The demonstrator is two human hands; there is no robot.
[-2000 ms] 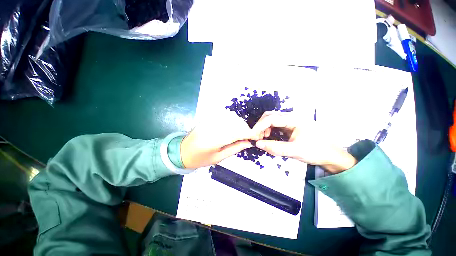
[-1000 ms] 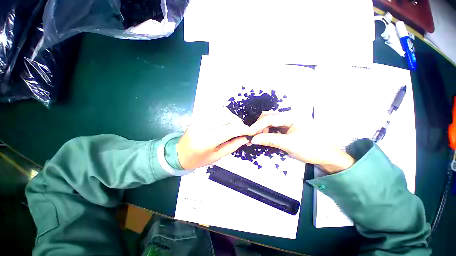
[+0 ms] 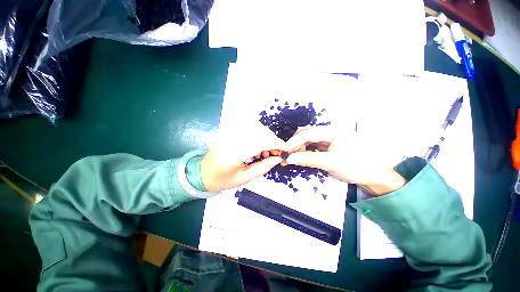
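Note:
A heap of small black parts [image 3: 295, 118] lies on the white paper [image 3: 268, 239]. My left hand [image 3: 236, 159] is over the heap's lower left side, thumb and fingers curled around several small black parts that show between them. My right hand [image 3: 336, 157] meets it from the right. The fingertips of both hands touch at a small dark part. A thick black cylindrical bar [image 3: 288, 215] lies slanted on the paper below the hands.
Clear plastic bags with dark contents [image 3: 128, 23] lie at the upper left. More white papers [image 3: 393, 108] lie on the right, with a pen [image 3: 445, 128] on them. A blue-and-white marker [image 3: 463, 52], a red case [image 3: 470, 11] and an orange tool [image 3: 516, 142] are at the right.
My left hand has opened slightly between thumb and fingers, so black parts now show inside it. Both hands stay nearly in place over the heap. The view has shifted a little.

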